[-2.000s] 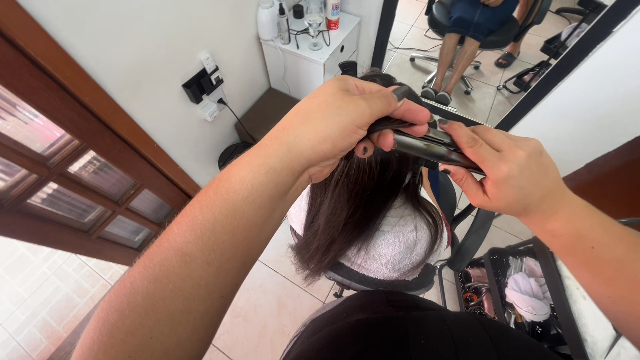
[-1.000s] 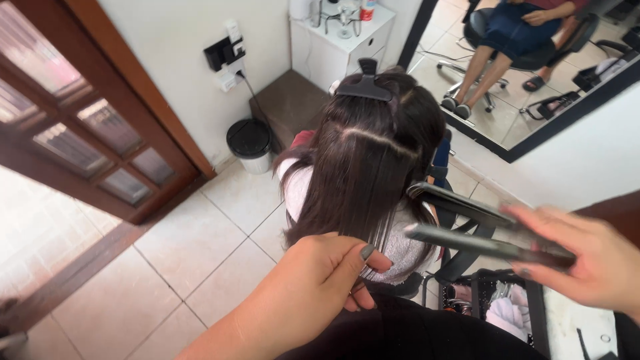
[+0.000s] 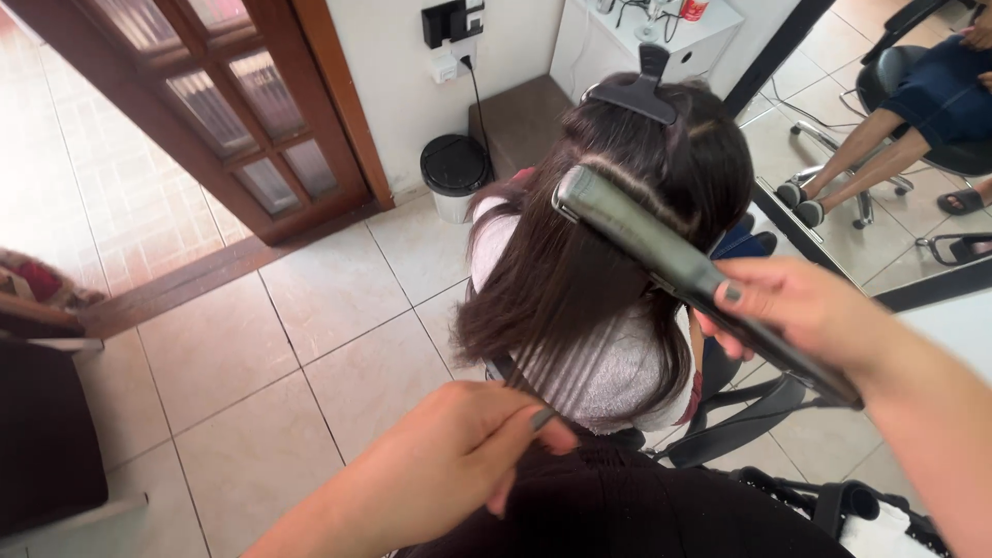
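A seated person's long dark hair (image 3: 535, 287) hangs over a light towel (image 3: 612, 380) on the shoulders. A black hair clip (image 3: 639, 93) holds the upper hair near a parting. My right hand (image 3: 798, 314) grips a hair straightener (image 3: 643, 236), whose plates lie across a section of hair just below the parting; whether they are fully closed is hidden. My left hand (image 3: 480, 457), lower down and nearer to me, pinches the ends of a thin, spread section of that hair between thumb and fingers.
Left are a wooden door with glass panes (image 3: 232, 101) and a lidded bin (image 3: 456, 174). Behind the head are a brown block (image 3: 519, 124) and a white cabinet (image 3: 690, 46). A framed mirror (image 3: 845, 178) stands right. A cart (image 3: 860, 504) is at lower right.
The straightener, apart from the hair and with its arms spread one second ago, is now against the hair below the parting. My left hand has stayed low, near the hair ends.
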